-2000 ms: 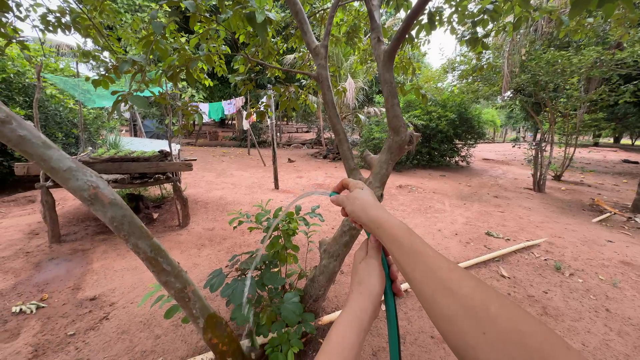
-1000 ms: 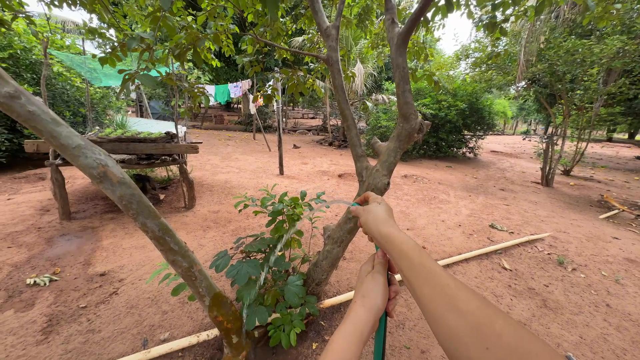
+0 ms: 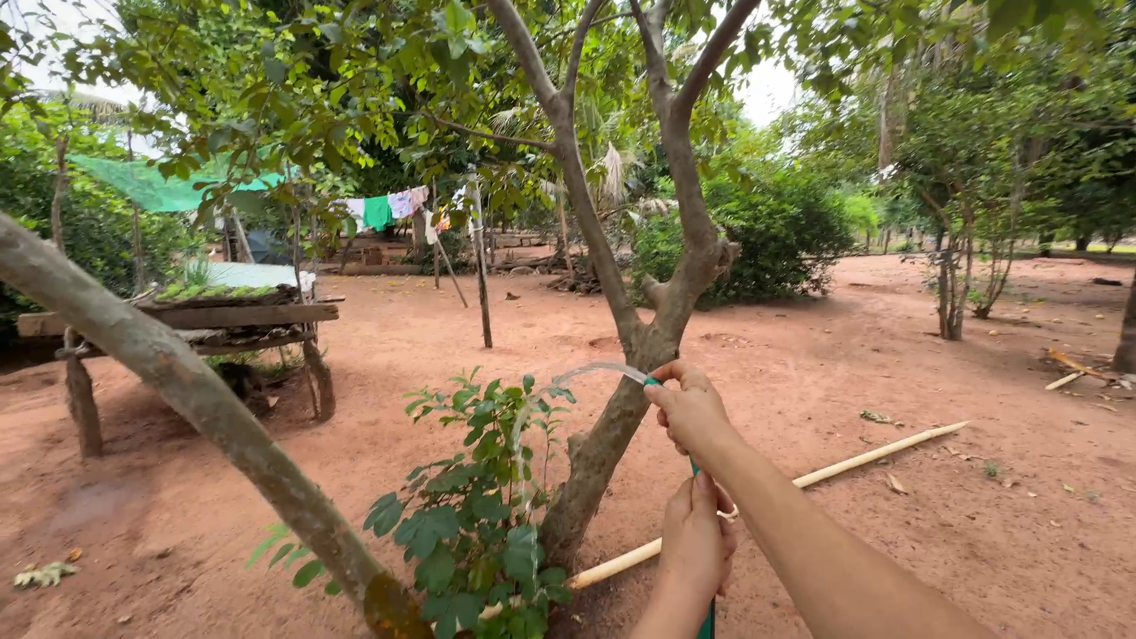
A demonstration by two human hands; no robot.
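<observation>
A green garden hose (image 3: 706,623) runs up from the bottom edge through both my hands. My right hand (image 3: 694,410), the upper one, is closed around the hose near its open end, in front of the tree trunk. Lower down, my left hand (image 3: 694,537) grips the same hose; the fingers hide part of it. From the hose end a stream of water (image 3: 590,368) arcs left and falls onto a leafy green shrub (image 3: 484,497) growing at the foot of the forked tree (image 3: 603,444).
A thick leaning trunk (image 3: 204,404) crosses the left side. Behind the shrub and tree base, a long peeled pole (image 3: 874,455) lies on reddish soil. A raised wooden planter (image 3: 240,315) stands at left. Laundry (image 3: 377,213) hangs farther back.
Water keeps flowing from the hose onto the shrub, and both hands stay on the hose. The view has shifted slightly.
</observation>
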